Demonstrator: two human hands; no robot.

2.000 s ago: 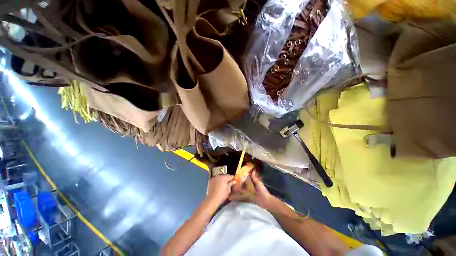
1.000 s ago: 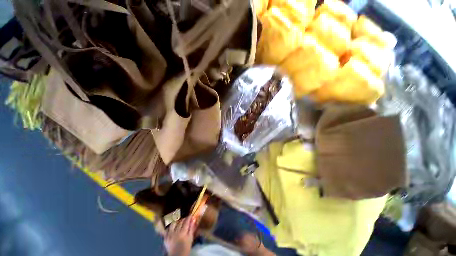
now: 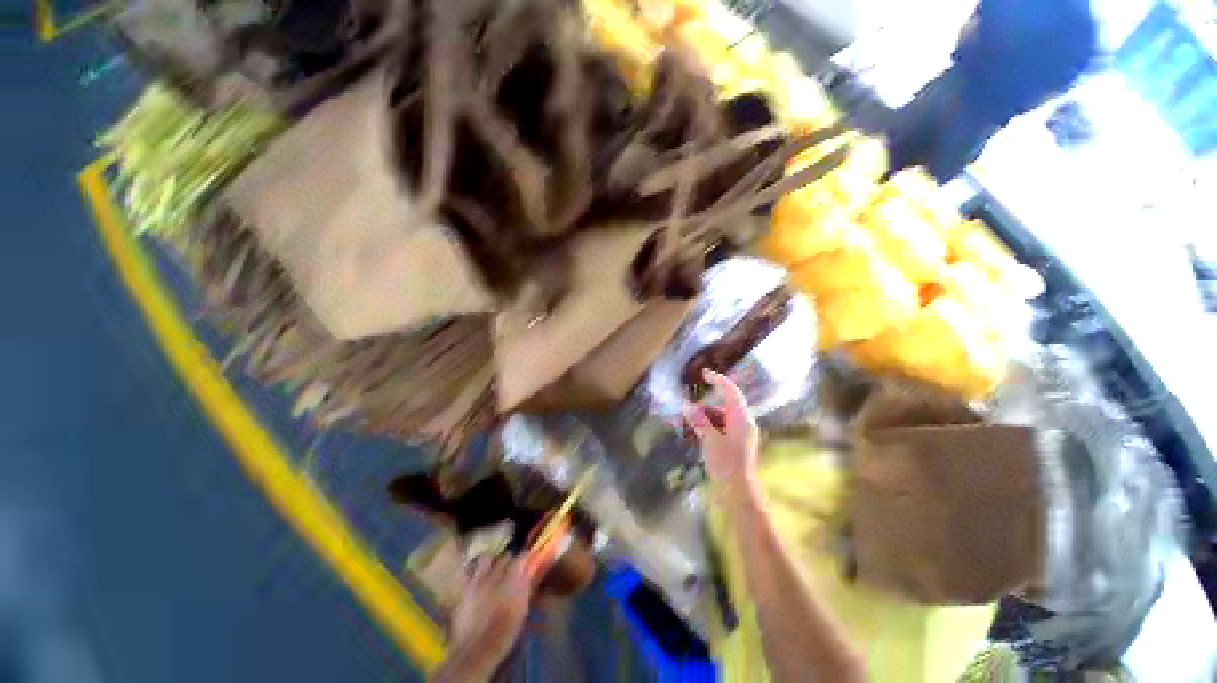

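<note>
My left hand (image 3: 494, 600) is low in the picture, closed on a small orange tool (image 3: 550, 536) at the mouth of a brown tote bag (image 3: 447, 571); blur hides the exact grip. My right hand (image 3: 725, 430) reaches up to the clear plastic bag (image 3: 790, 350) of dark brown parts (image 3: 737, 339). Its fingers are at the lower end of the dark parts; whether they hold one cannot be told.
Brown tote bags (image 3: 354, 214) are heaped over brown strips (image 3: 287, 334), beside yellow strips (image 3: 174, 158). Orange-yellow bundles (image 3: 908, 274), yellow sheets (image 3: 801, 534), a folded brown bag piece (image 3: 948, 514) and grey strips (image 3: 1114, 520) lie to the right.
My right hand has moved from low at the bag mouth up to the clear plastic bag. My left hand stays low with the orange tool. The view has shifted and turned.
</note>
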